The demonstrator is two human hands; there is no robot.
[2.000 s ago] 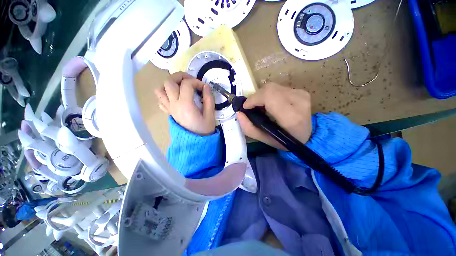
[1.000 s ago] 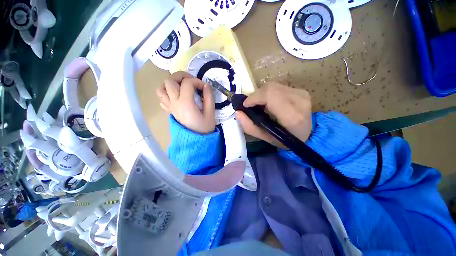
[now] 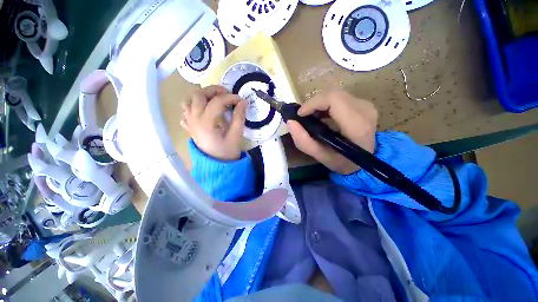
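Observation:
A white speaker plate (image 3: 258,131) with a broken black ring lies on a pale yellow work block (image 3: 277,56). My left hand (image 3: 215,121) is at the plate's left side, thumb and index fingertips close together over it; any thin wire between them is too small to make out. My right hand (image 3: 342,127) grips the black soldering iron (image 3: 330,137), its metal tip over the plate's centre. A large white headband (image 3: 144,118) arches close to the camera on the left. Its open ear-cup housing (image 3: 203,242) shows a small circuit board (image 3: 175,243).
Other speaker plates (image 3: 392,44) lie at the back of the brown board. A curved thin shiny strand (image 3: 422,98) and dark specks are on the right. A blue tray (image 3: 507,94) stands at the right edge. White-pink headphones (image 3: 76,177) are piled on the left.
The iron's tip has lifted away from my left fingertips towards the plate's centre. My right hand has shifted slightly right, and my left hand has moved slightly, its fingertips nearer together.

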